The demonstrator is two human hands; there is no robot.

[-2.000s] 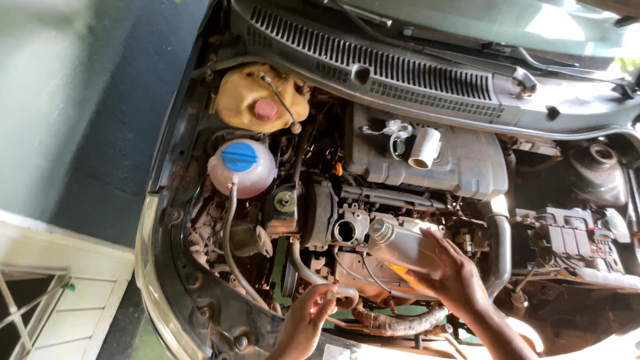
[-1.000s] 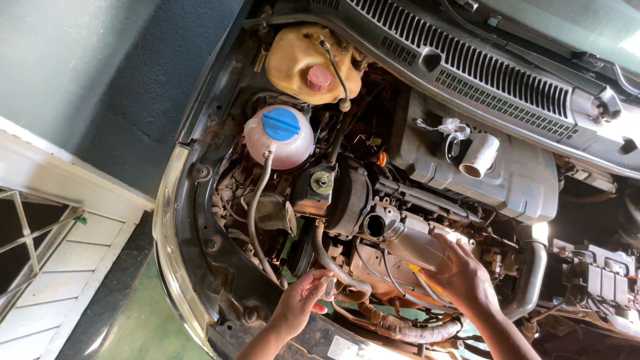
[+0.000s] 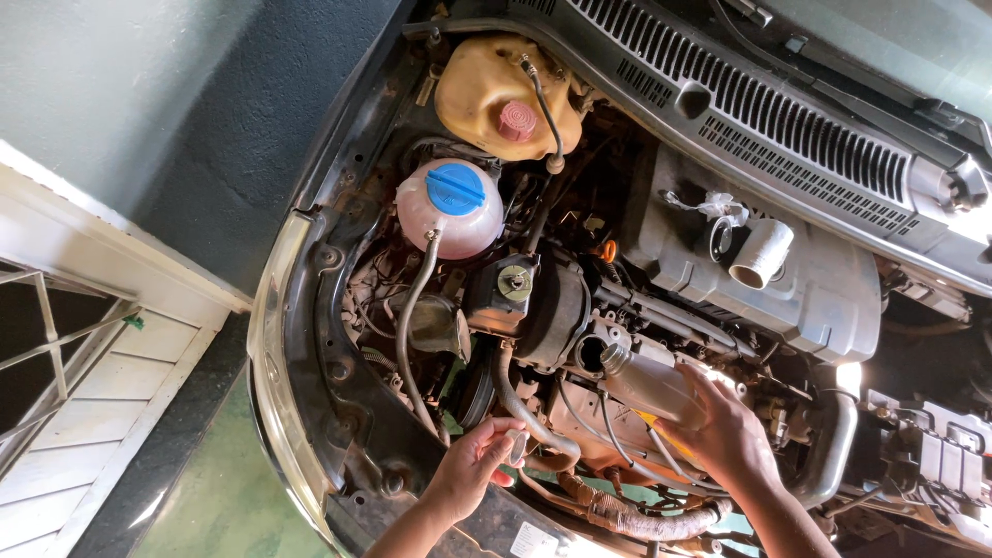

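My right hand is closed around a grey plastic bottle, tilted with its uncapped threaded neck at the round open port on the engine; whether they touch cannot be told. Between the fingertips of my left hand is a small round cap, near a bent coolant hose. Above and left of the bottle are the black reservoir with a yellowish cap and the round coolant expansion tank with its blue cap.
A yellowed plastic tank with a red cap stands at the top. On the grey engine cover lie a short white tube and a black ring. The car's headlight edge and front frame run down the left. A battery sits far right.
The bottle remains in my right hand near the port, its neck closer to the opening than two seconds ago. My left hand still holds the small cap. The view has shifted and turned.
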